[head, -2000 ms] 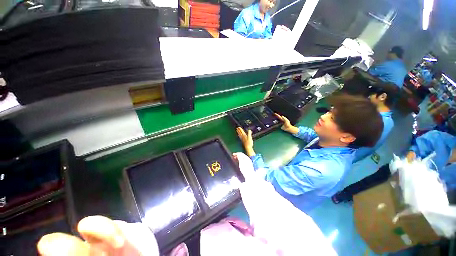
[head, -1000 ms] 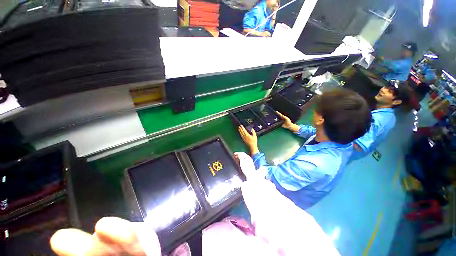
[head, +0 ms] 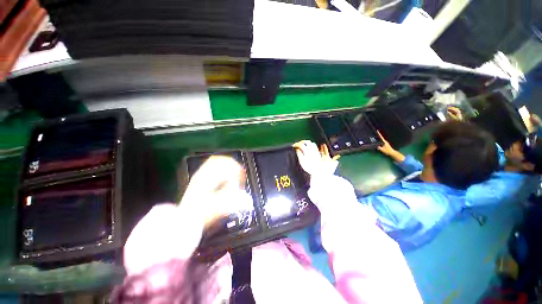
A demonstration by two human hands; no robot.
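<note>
A black tray (head: pixel 252 238) lies in front of me with two tablets side by side. The right tablet (head: pixel 279 169) shows a yellow logo on a dark screen. The left tablet (head: pixel 238 222) is dark with a bright lamp reflection and is partly covered by my left hand (head: pixel 217 181), which is blurred over it. Whether its fingers touch the tablet is unclear. My right hand (head: pixel 309 159) rests at the tray's upper right edge beside the logo tablet; its grip is not clear.
Another black tray (head: pixel 126 139) with two dark tablets stands at the left. Thick stacked black trays (head: pixel 148 27) sit on the white shelf (head: pixel 333 38). At the right a worker in a blue smock (head: pixel 404 205) has hands at another tray (head: pixel 350 148) with two tablets.
My left hand has moved from the lower left up over the left tablet. My right hand stays at the tray's right side. The view has turned, showing more of the left tray.
</note>
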